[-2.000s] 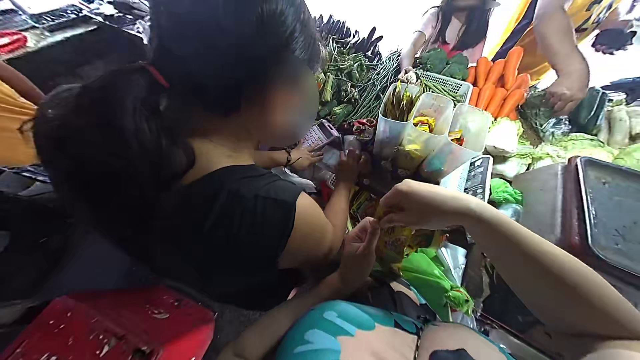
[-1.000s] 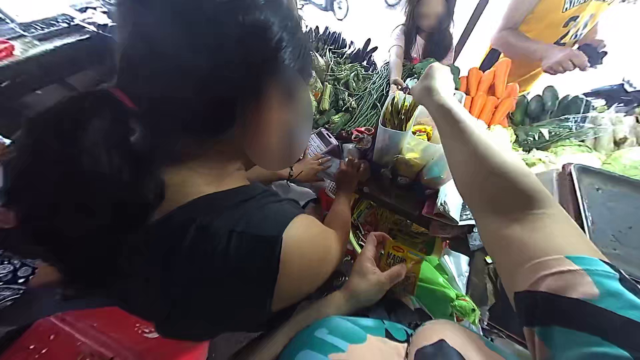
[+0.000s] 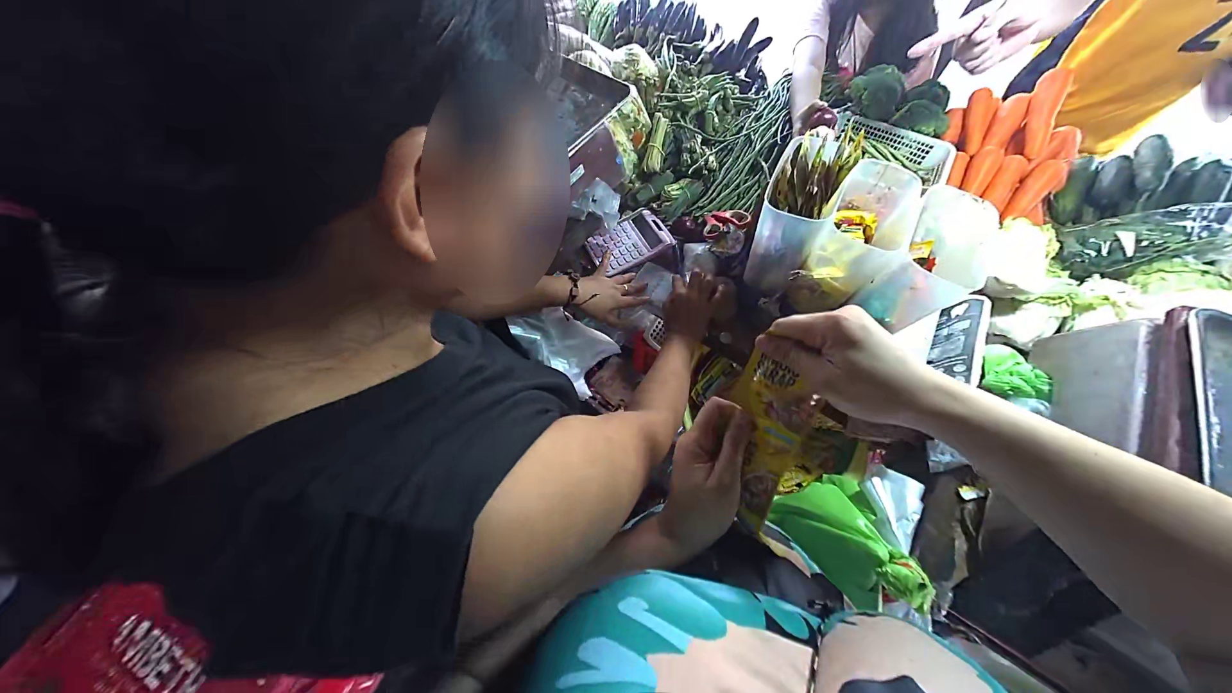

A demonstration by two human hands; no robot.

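Note:
My right hand pinches the top edge of a yellow seasoning packet strip, which hangs down over more yellow packets. My left hand is closed at the strip's left side, its fingertips against the packaging. Just below lies a green plastic bag. Beyond my right hand stand translucent plastic containers; one holds long dark green and brown pods or leaves, others hold small yellow packets.
A person in a black top sits close on the left, hands near a pink calculator. Behind are carrots, broccoli, long beans and a white basket. A dark-framed tray stands at right.
My right hand has come back from the containers, where it was one second ago, to the yellow packets. My left hand, which held a yellow packet low down, is now higher beside the strip.

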